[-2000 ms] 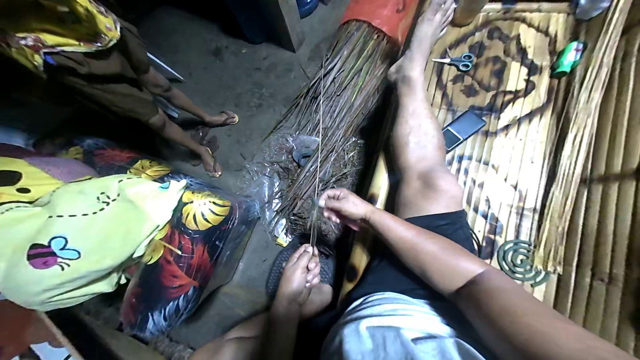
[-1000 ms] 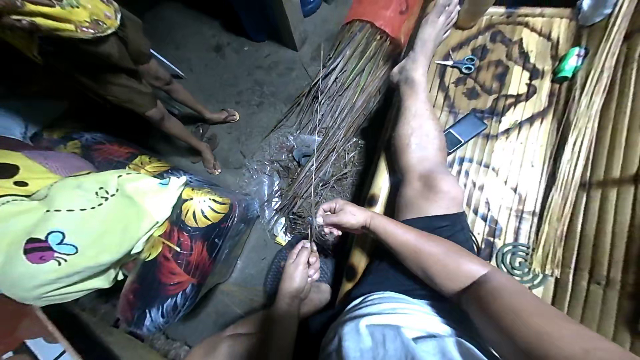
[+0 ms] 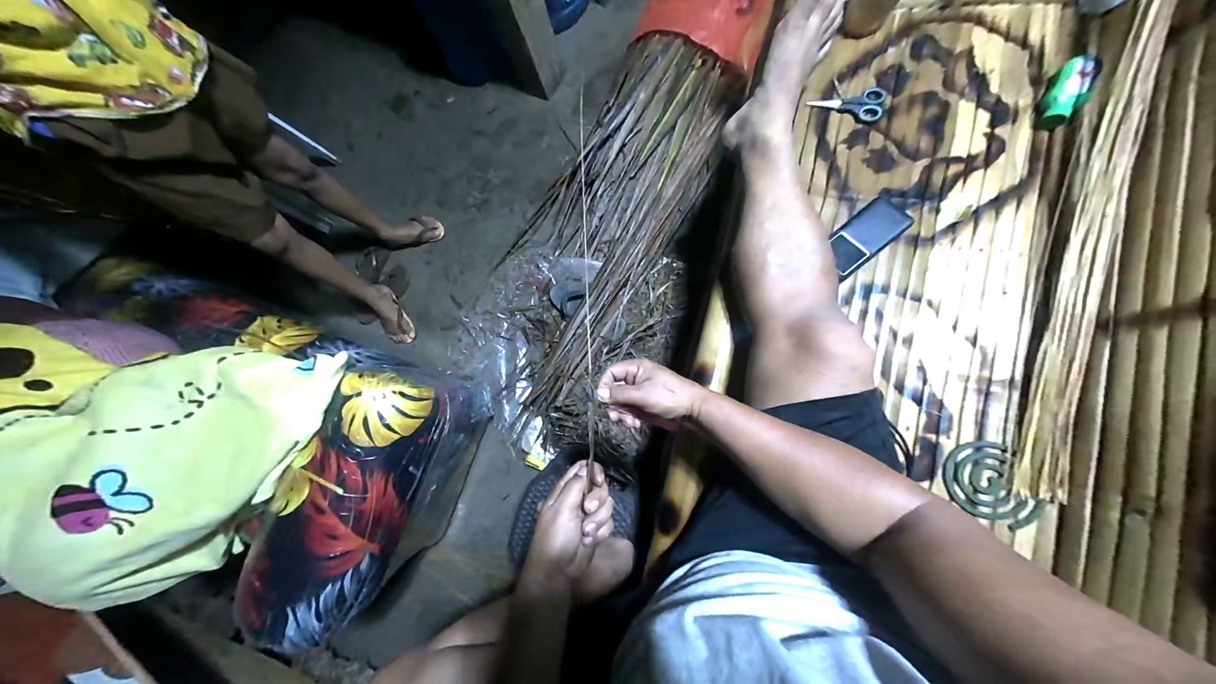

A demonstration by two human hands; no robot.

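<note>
My left hand (image 3: 573,521) is closed around the lower end of a long thin plant strip (image 3: 586,285), which stands up and away from me. Above it and slightly right, my right hand (image 3: 638,391) has its thumb and fingers bent beside the strip; whether they pinch it cannot be told. Beyond both hands, a bundle of dry brown leaf strips (image 3: 622,180) spills from a red container (image 3: 708,33) over clear plastic (image 3: 503,351) and loose scraps. A bunch of pale strips (image 3: 1092,256) lies at the right on the bamboo bench.
Scissors (image 3: 860,104), a phone (image 3: 872,236), a green item (image 3: 1070,91) and a green mosquito coil (image 3: 988,483) lie on the bamboo bench (image 3: 950,237). A person in sandals (image 3: 399,323) stands at upper left. Plastic-covered patterned cushion (image 3: 342,513) bears a yellow-green cloth (image 3: 161,456).
Both hands stay near the same place in front of me. The strip's upper part leans slightly more to the left than a second ago.
</note>
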